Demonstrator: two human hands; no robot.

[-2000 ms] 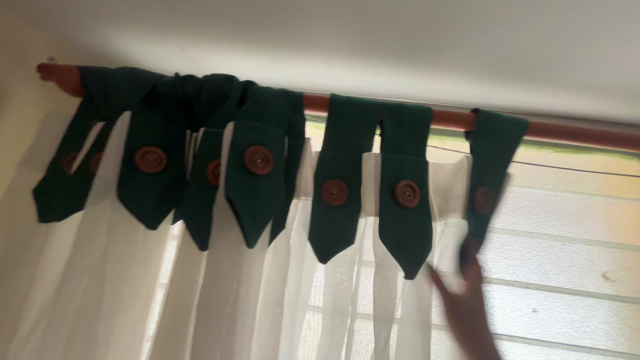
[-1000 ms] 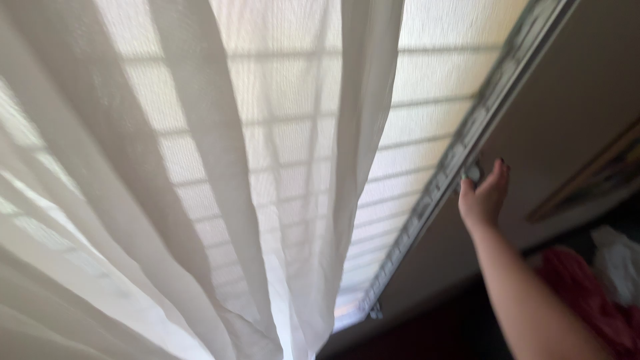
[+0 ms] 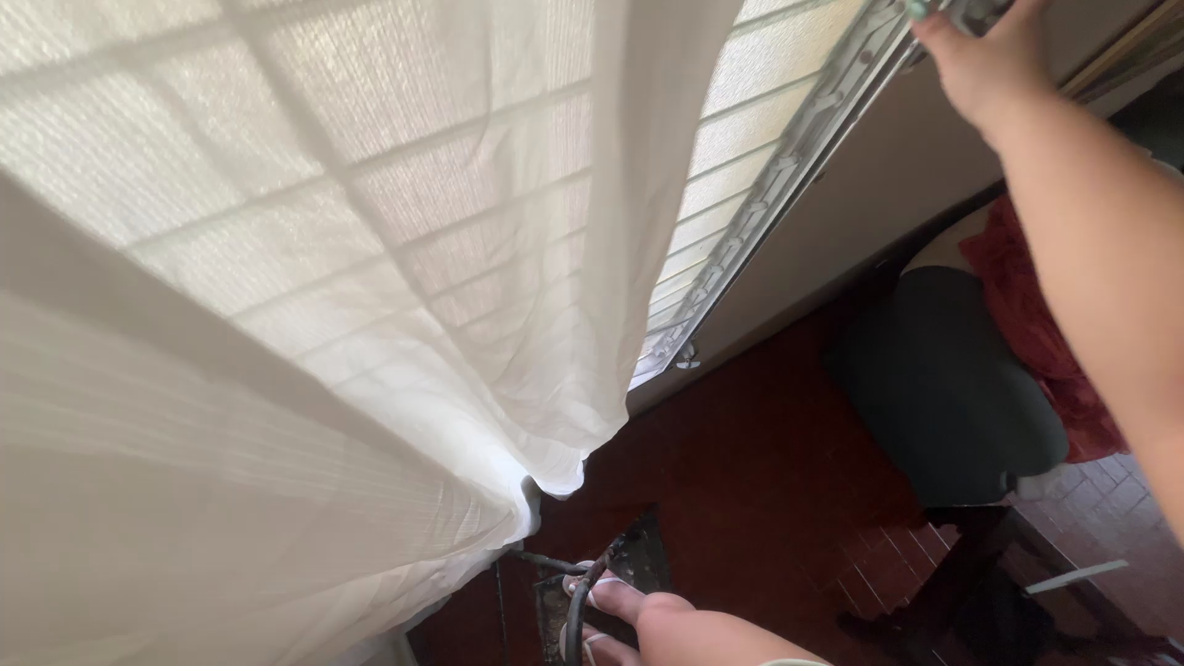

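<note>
My right hand (image 3: 994, 65) reaches to the side frame of the louvred window at the top right; its fingertips are partly cut off by the picture's edge, and its grip on the metal frame (image 3: 786, 157) cannot be made out. A sheer white curtain (image 3: 416, 305) hangs across the left and middle, over the glass louvres (image 3: 754, 102). My left hand is not in view.
My sandalled feet (image 3: 610, 592) stand on a dark step (image 3: 638, 555) with a curved metal rail (image 3: 575, 620). A dark chair (image 3: 943, 388) with red cloth (image 3: 1027, 305) stands on the red floor (image 3: 740, 481) at the right.
The view has swung down from the curtain rod with green buttoned tabs to the window's side and the floor. My right hand has left the last tab and is now by the window frame.
</note>
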